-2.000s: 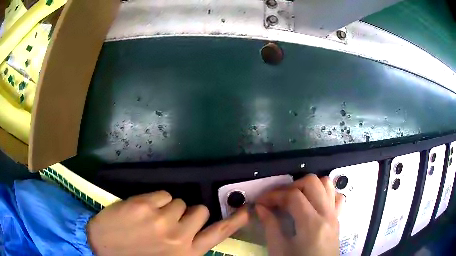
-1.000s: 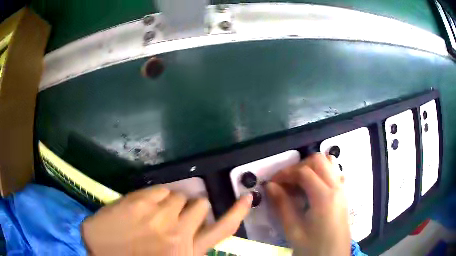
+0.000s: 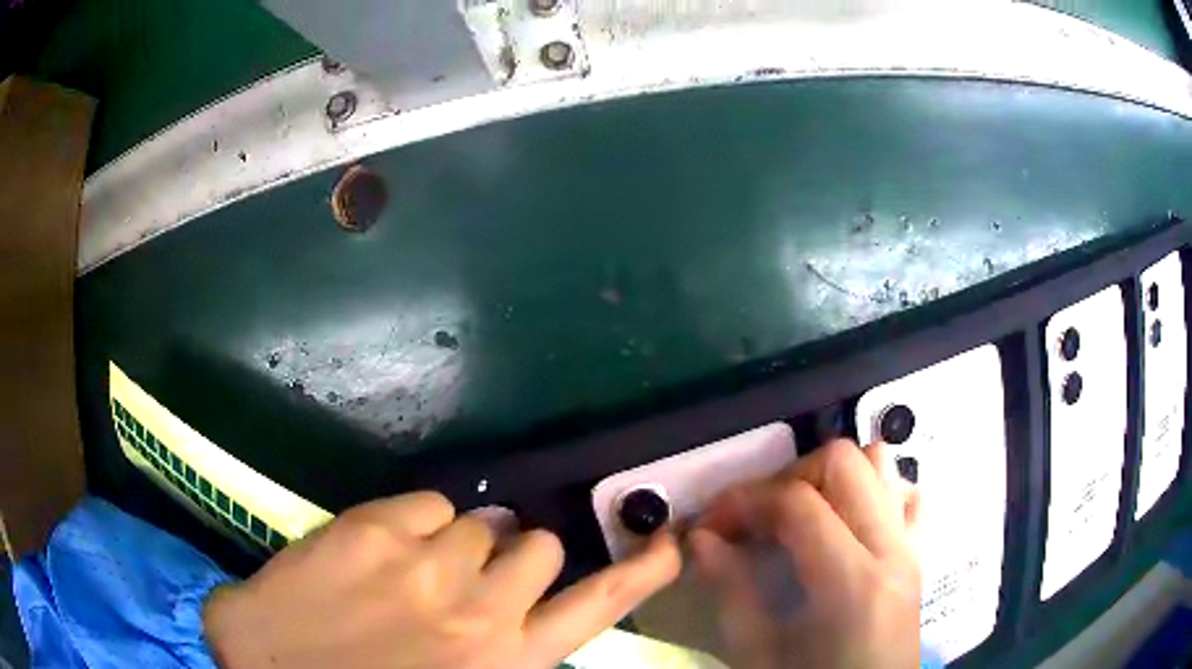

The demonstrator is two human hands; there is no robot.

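Observation:
A pinkish-white smartphone [image 3: 712,468] lies back side up in the black tray [image 3: 523,451], one dark camera lens [image 3: 642,510] showing. My left hand [image 3: 431,588] is bare and rests on the green sticker sheet [image 3: 196,473]; its index finger reaches to just below that lens and hides the second one. My right hand [image 3: 811,562] is over the phone with thumb and index finger close together beside the lenses. Whether a small piece is between these fingertips cannot be told. The sheet, with small green squares, passes under my left hand.
More phones lie in the tray to the right, the nearest [image 3: 961,510] partly behind my right hand. A brown cardboard edge [image 3: 39,314] stands at the far left. A pale metal rail [image 3: 732,98] runs behind the dark green surface [image 3: 614,222], which has a round hole [image 3: 358,197].
The view has shifted. My left index finger, which left both lenses showing a second ago, now covers the lower one. My right hand stays beside the lenses. The phone at the left is now mostly hidden.

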